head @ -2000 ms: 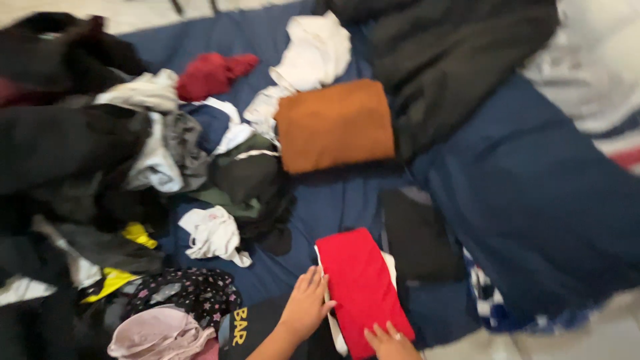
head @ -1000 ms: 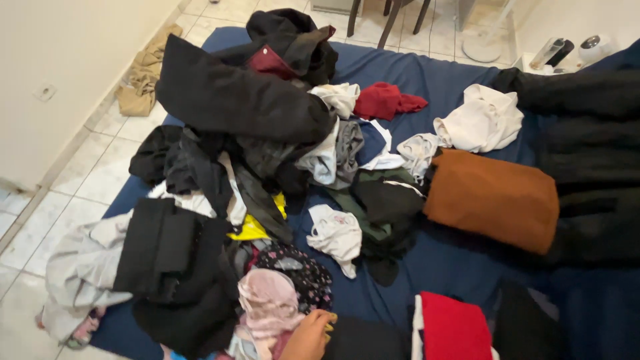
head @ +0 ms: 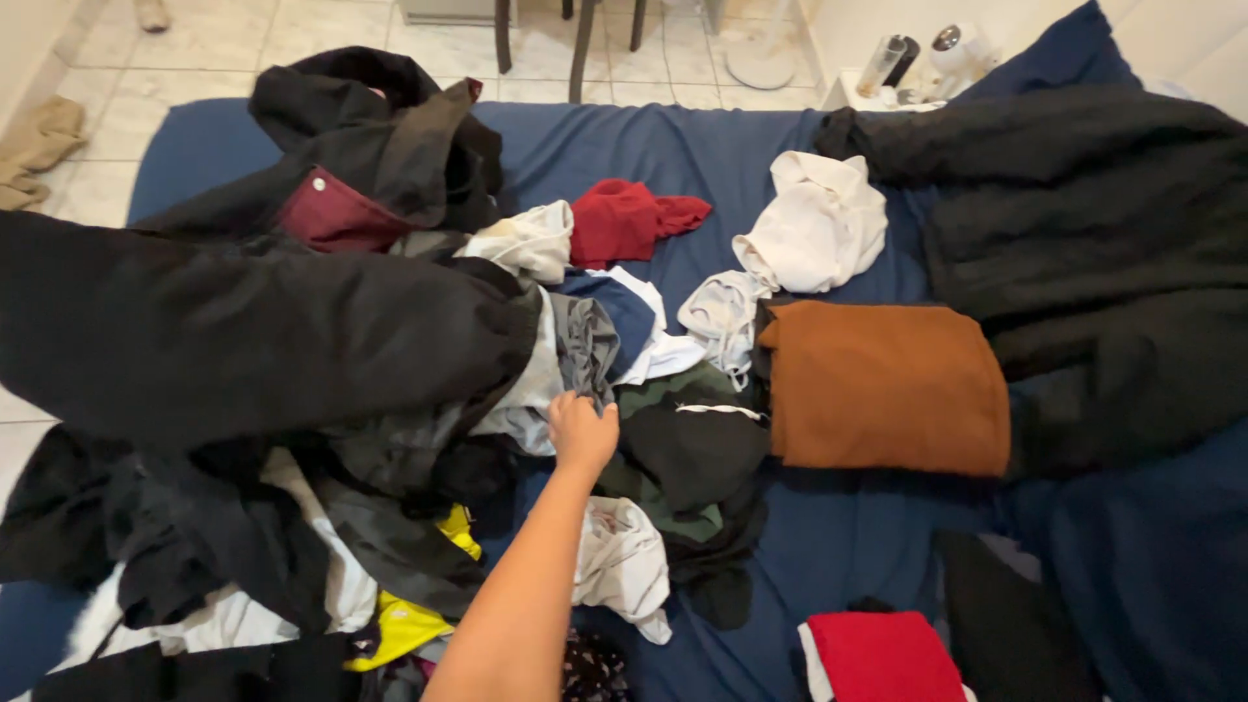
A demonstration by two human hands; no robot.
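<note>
My left hand [head: 583, 429] reaches up from the bottom middle, its fingers closed on the lower end of a crumpled grey garment [head: 585, 341]. Right of it lies a heap of black and dark green clothing [head: 692, 444]; below is a crumpled off-white garment [head: 624, 565]. A navy and white garment [head: 634, 317] and a crumpled red garment [head: 629, 222] lie beyond. On the right is a folded brown garment [head: 887, 390]; a folded red cloth [head: 882, 658] lies near the bottom edge. My right hand is out of view.
Large black clothes [head: 253, 331] are heaped on the left of the blue-covered bed [head: 751, 132]. A white garment [head: 814, 224] and a big black garment [head: 1102, 244] lie right. Yellow fabric [head: 405, 629] shows at lower left. Chair legs [head: 582, 49] stand beyond the bed.
My left hand has moved from the folded red cloth, past the pink garment, up to the grey garment. My right hand, on the red cloth two seconds ago, has left the view.
</note>
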